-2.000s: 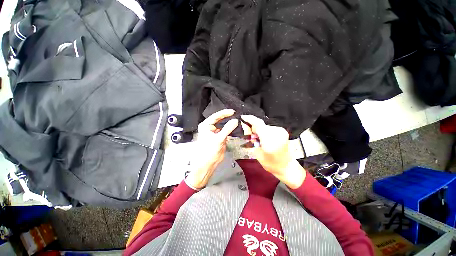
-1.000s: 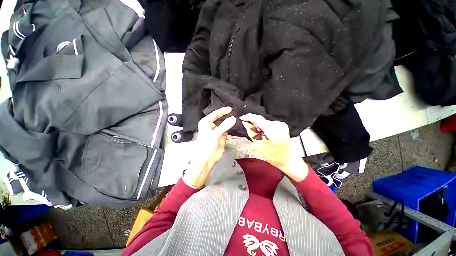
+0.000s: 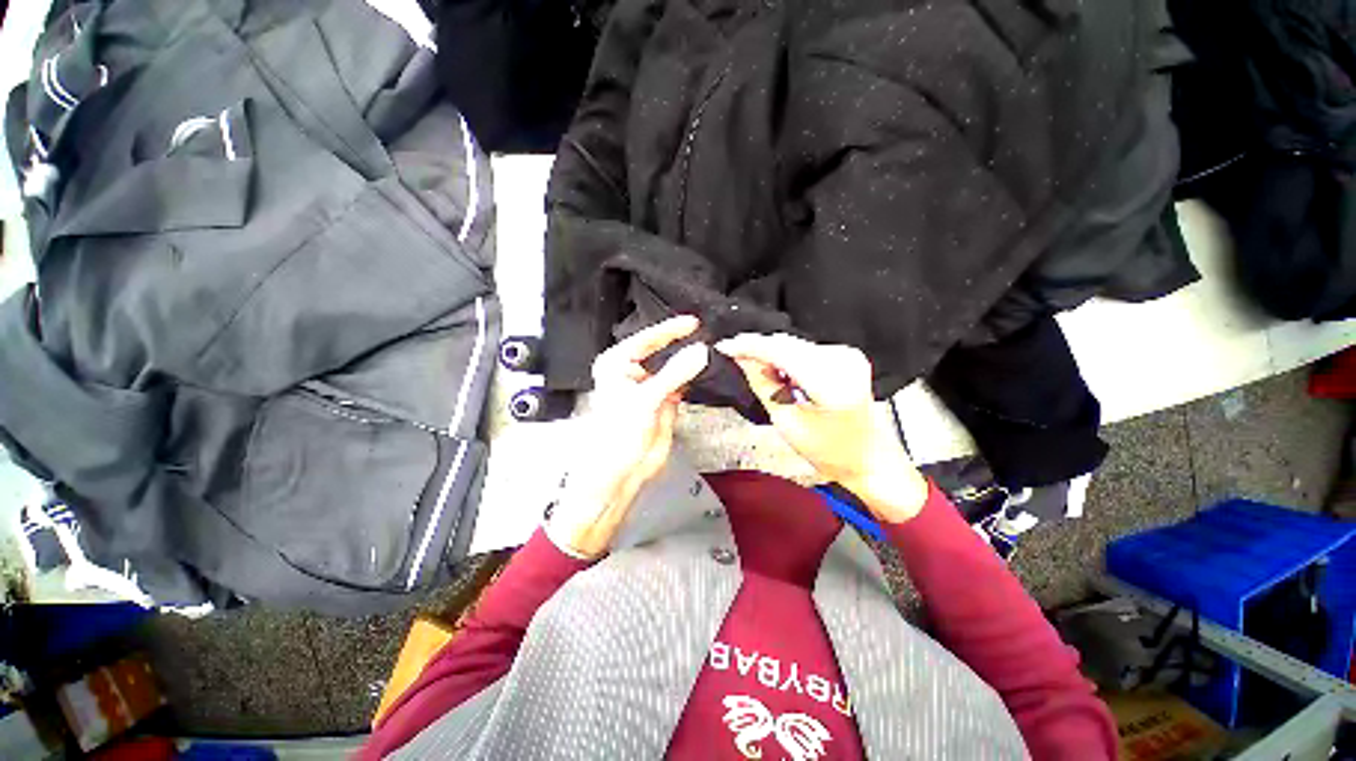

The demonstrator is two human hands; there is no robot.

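Observation:
A black garment (image 3: 922, 179) with specks of lint lies bunched on the white-topped table in front of me. My left hand (image 3: 632, 424) pinches a fold at its near edge between thumb and fingers. My right hand (image 3: 818, 409) is just to the right, its fingertips close together at the same fold. A small pale glint shows between the right fingers; I cannot tell what it is. No needle or thread is visible at the fingertips.
A grey garment with white piping (image 3: 283, 298) lies flat at left. Two black spools (image 3: 528, 403) stand between the garments. Dark clothes (image 3: 1294, 164) lie at far right. Striped black-and-white cloth (image 3: 1026, 513) hangs at the table edge. A blue plastic crate (image 3: 1234, 558) stands on the floor.
My right hand has turned and its fingers have straightened towards the fold. The red glint seen earlier in it no longer shows. My left hand has hardly moved. A blue strip now shows beside my right wrist.

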